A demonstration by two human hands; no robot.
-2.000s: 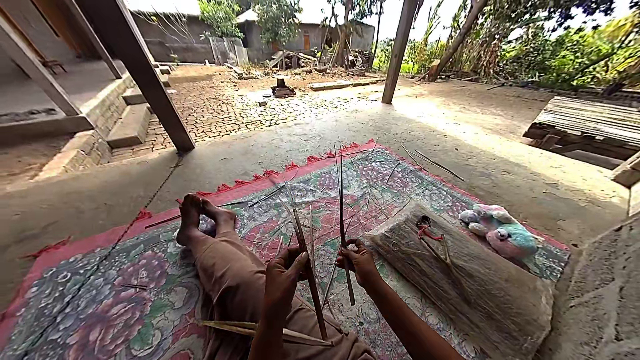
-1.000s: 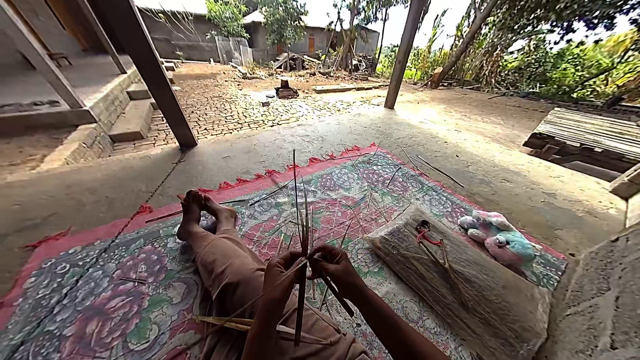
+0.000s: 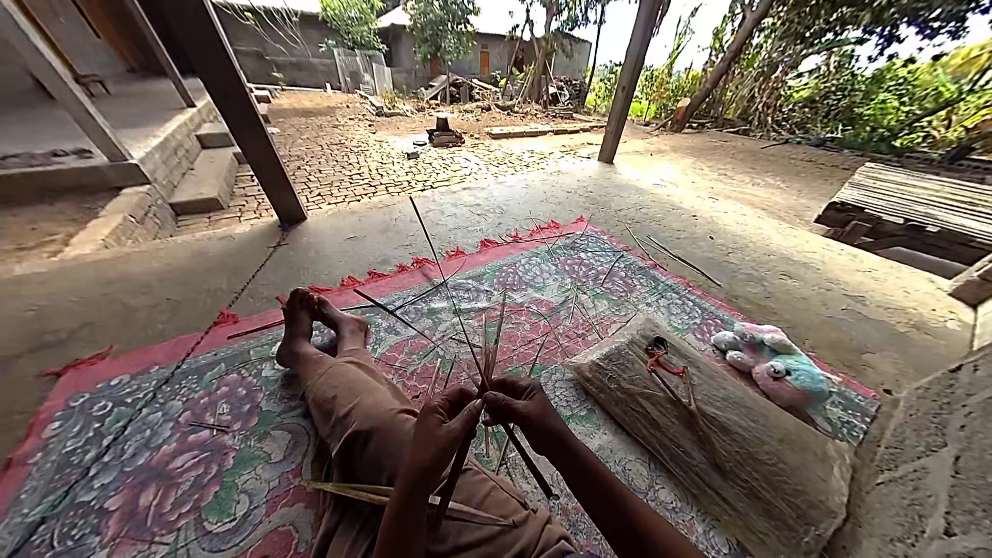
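Observation:
Between my two hands, dark thin plant strips (image 3: 457, 310) cross one another and fan out upward. My left hand (image 3: 446, 422) pinches the strips near the crossing, and the lower end of one runs down beneath it. Fingertips of my right hand (image 3: 523, 407) grip them at the same spot, almost touching the left; a dark strip sticks out below toward the lower right. Pale dry leaf strips (image 3: 372, 492) lie across my lap, partly behind the left forearm. The exact number of strips held is unclear.
My outstretched legs rest on a flowered mat (image 3: 178, 465) with scattered strips. To the right are a bundle of long fibres (image 3: 697, 449), a red cord (image 3: 666, 364) on it, and a plush toy (image 3: 779, 368). Wooden posts (image 3: 632, 85) stand beyond.
My hands were apart two seconds ago, each with strips; they came together one second ago and remain so. The held strips now spread wider, some tilting left.

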